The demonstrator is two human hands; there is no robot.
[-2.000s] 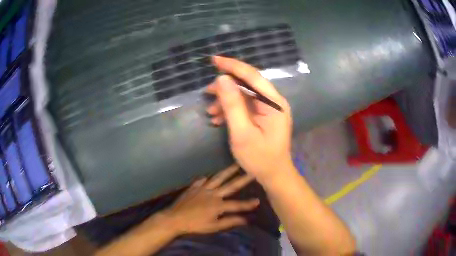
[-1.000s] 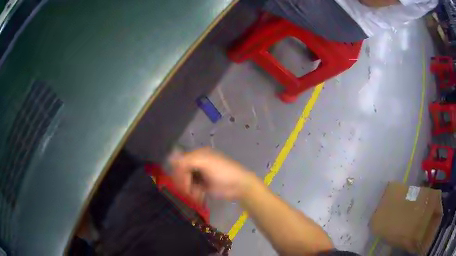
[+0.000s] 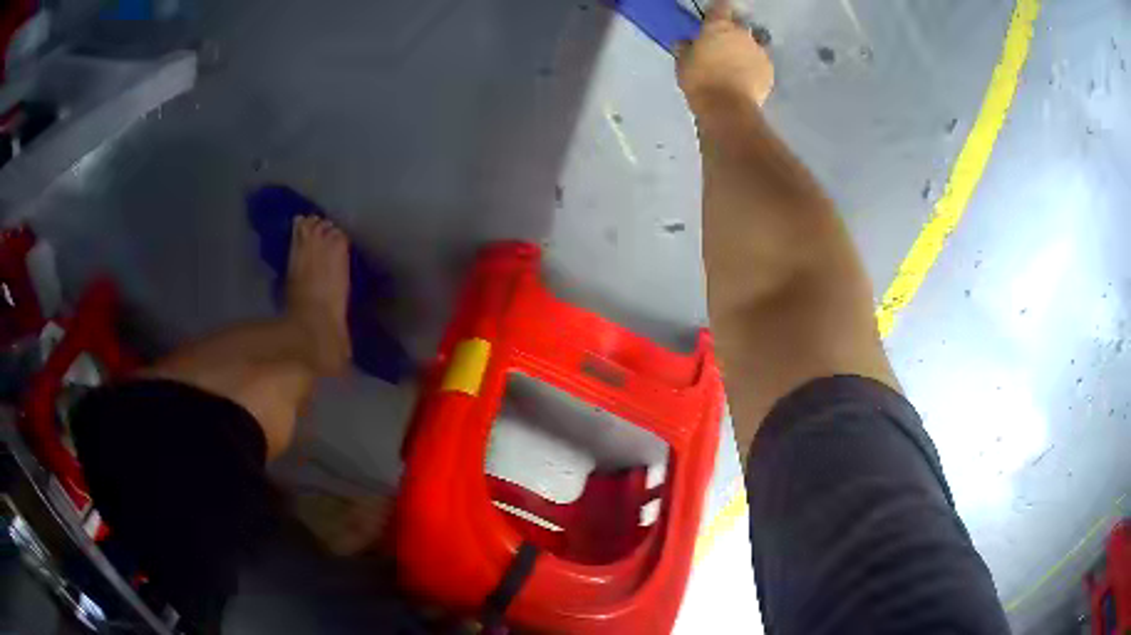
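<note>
A blue flat piece that looks like a phone case (image 3: 660,17) lies at the top edge of the picture, on the grey floor, partly cut off. My right hand (image 3: 728,60) is at its right end and touches or overlaps it. The fingers are bunched and mostly hidden behind the back of the hand, so the grip is unclear. A thin dark line shows by the fingertips, too small to name. My left hand is out of the picture.
A red plastic stool (image 3: 564,434) stands left of my right arm. A bare foot (image 3: 320,279) rests on a blue slipper (image 3: 372,310) at the left. A yellow line (image 3: 961,186) crosses the floor (image 3: 794,137). Metal bars (image 3: 93,124) and red parts are at the left edge.
The view has swung from the tabletop down to the floor. My right hand has moved from beside the table to the blue piece on the floor. My left hand has left the picture.
</note>
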